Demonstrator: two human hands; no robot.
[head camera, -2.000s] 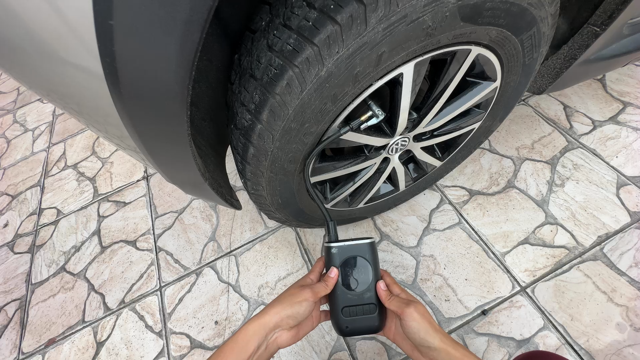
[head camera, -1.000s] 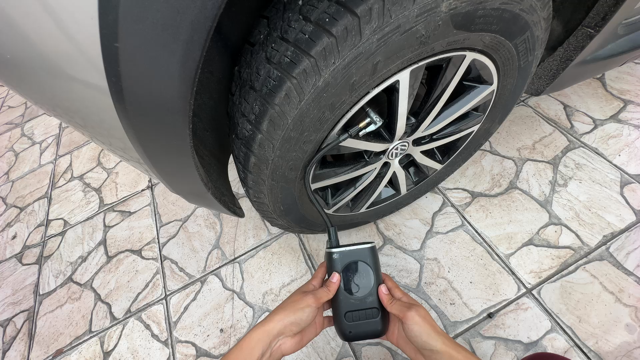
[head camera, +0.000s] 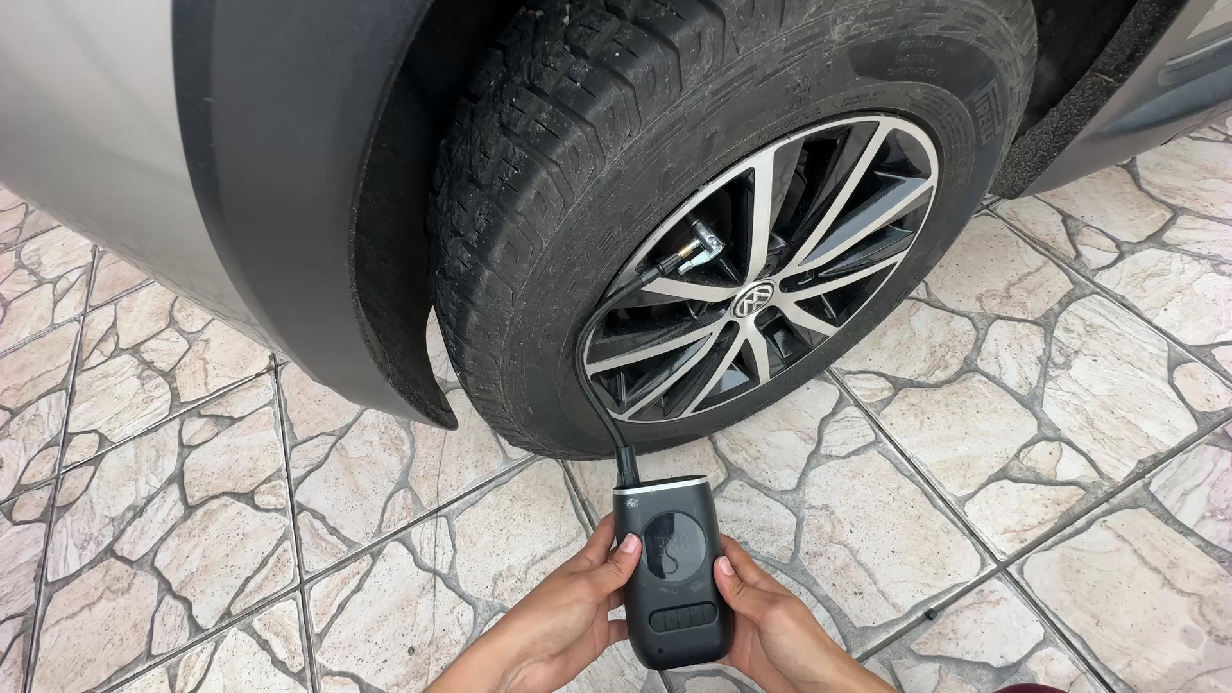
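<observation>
A black handheld tire inflator (head camera: 674, 597) is held upright between my two hands at the bottom centre. My left hand (head camera: 568, 606) grips its left side, thumb on the front edge. Around its right side is my right hand (head camera: 780, 616), thumb along the edge. The round display is dark with faint marks, above a row of buttons. A black air hose (head camera: 589, 375) runs from the inflator's top left up across the tire (head camera: 539, 241). Its metal valve chuck (head camera: 701, 245) sits at the valve area between the spokes of the alloy wheel (head camera: 753, 300); the valve itself is hidden.
The car's dark plastic wheel-arch trim (head camera: 279, 192) and silver bumper (head camera: 87, 125) stand at the left, low over the ground. Body trim (head camera: 1088, 106) shows at the upper right. Stone-patterned paving tiles (head camera: 905, 520) lie under the wheel and around my hands.
</observation>
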